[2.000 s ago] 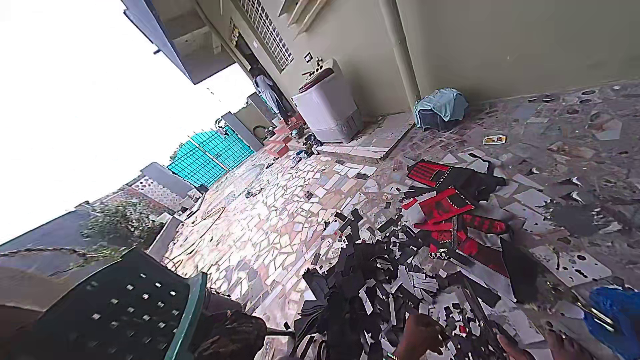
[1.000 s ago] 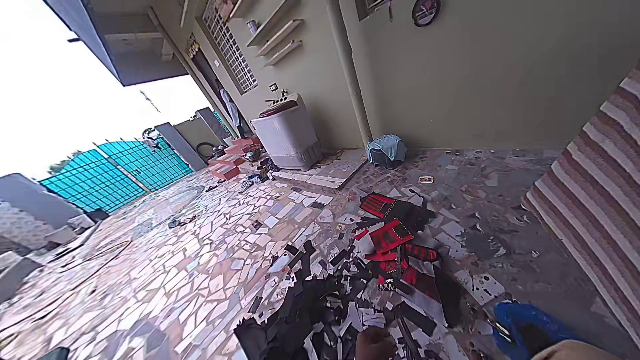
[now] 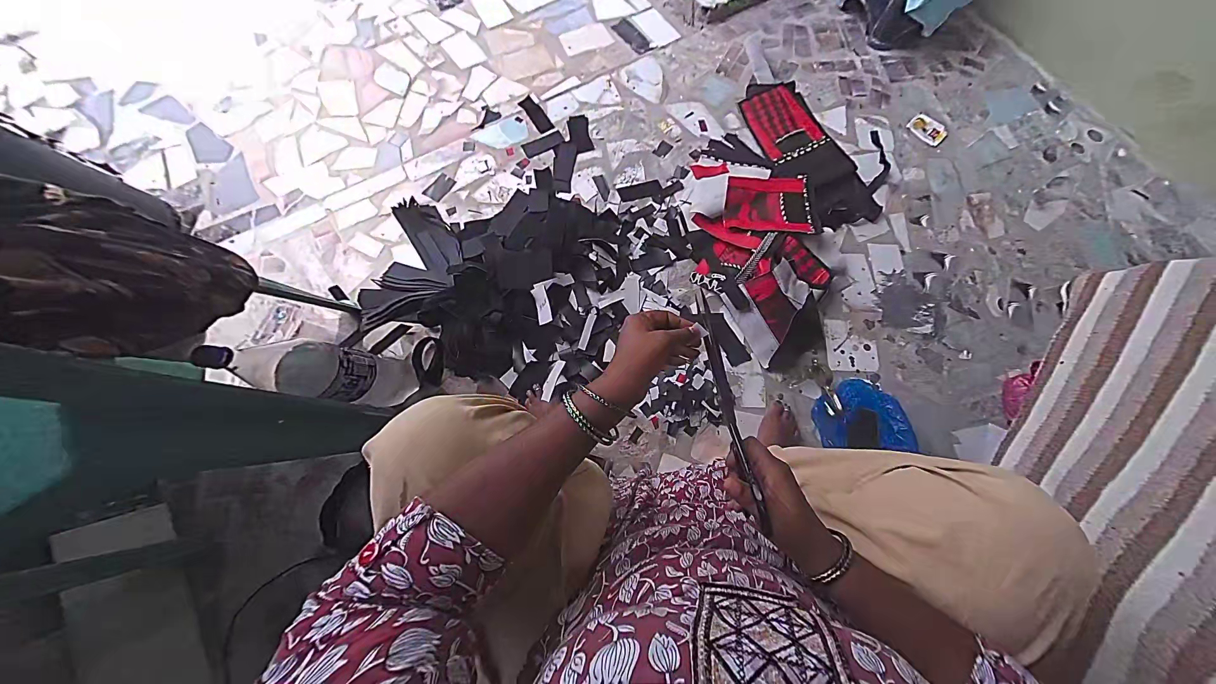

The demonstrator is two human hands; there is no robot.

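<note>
My left hand (image 3: 654,353) pinches a small white scrap (image 3: 699,331) between thumb and fingertips, beside a pair of long scissors (image 3: 720,380). In my right hand (image 3: 774,489) are the scissors' handles, the blades pointing away from me; whether they are parted is hard to tell. On the floor beyond my hands lies a heap of black fabric strips (image 3: 522,242) mixed with small white and black cuttings (image 3: 608,313). Red and black fabric pieces (image 3: 769,204) with beaded trim lie to the right of the heap.
A clear plastic bottle (image 3: 313,369) lies at the left by a dark green chair (image 3: 190,418). A blue plastic bag (image 3: 864,416) sits by my right foot. Striped cloth (image 3: 1121,380) covers something at the right. A small card-like packet (image 3: 926,130) is on the mosaic floor.
The view has swung down onto my lap and the floor. Both hands and the scissors now show clearly; one second ago only parts of hands showed at the bottom edge.
</note>
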